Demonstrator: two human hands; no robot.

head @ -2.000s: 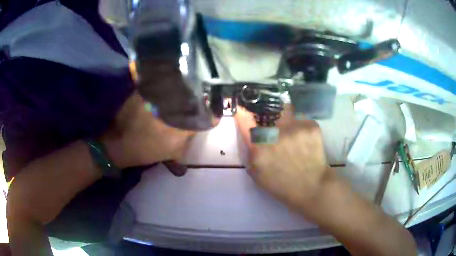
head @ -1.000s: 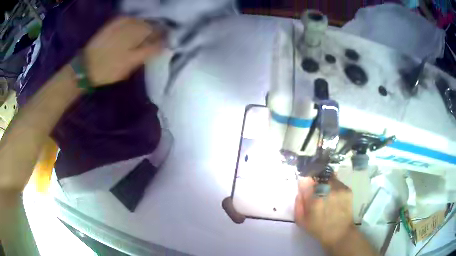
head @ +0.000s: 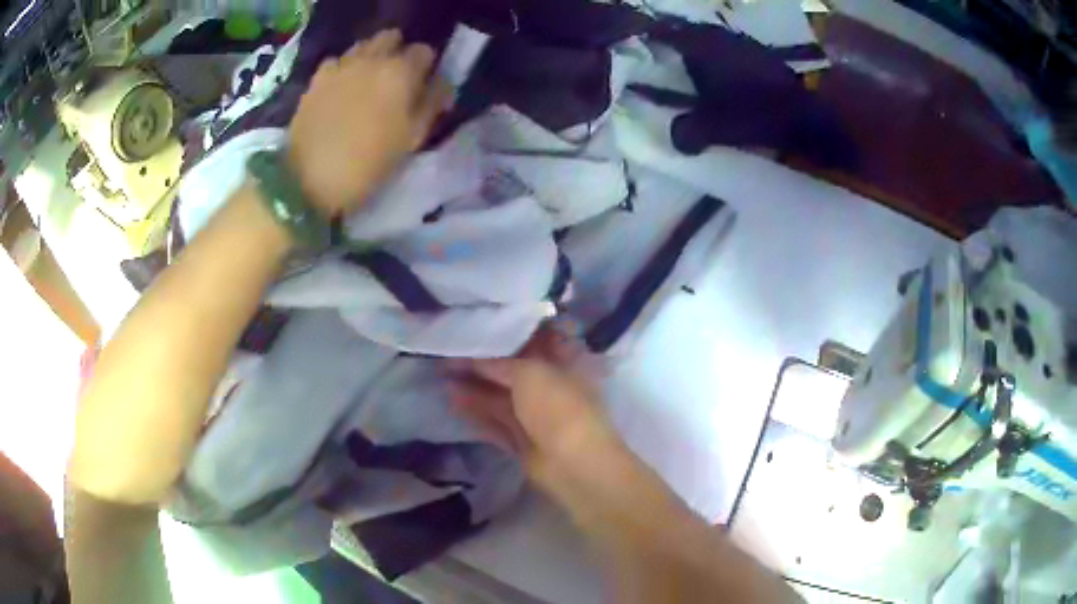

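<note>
A heap of pale grey cloth (head: 472,254) with dark strips lies left of the sewing machine head (head: 945,366). Dark purple cloth (head: 549,71) lies behind it. My left hand (head: 366,112), with a green band at the wrist, lies on the cloth at the upper left; its fingertips are blurred beside a small white piece, and its grip is unclear. My right hand (head: 532,395) is at the near side of the pale heap, fingers partly under a fold and blurred. A pale panel with a dark strip (head: 661,266) lies flat right of the heap.
The needle plate area of the machine bed (head: 815,496) is at the lower right. Another machine with a round wheel (head: 142,122) stands at the far left. A dark red surface (head: 921,130) is at the upper right. A person's arm shows at the left edge.
The view has swung left, away from the needle area. My right hand has left the machine for the cloth heap. My left hand is now on cloth farther back. More pale cloth shows.
</note>
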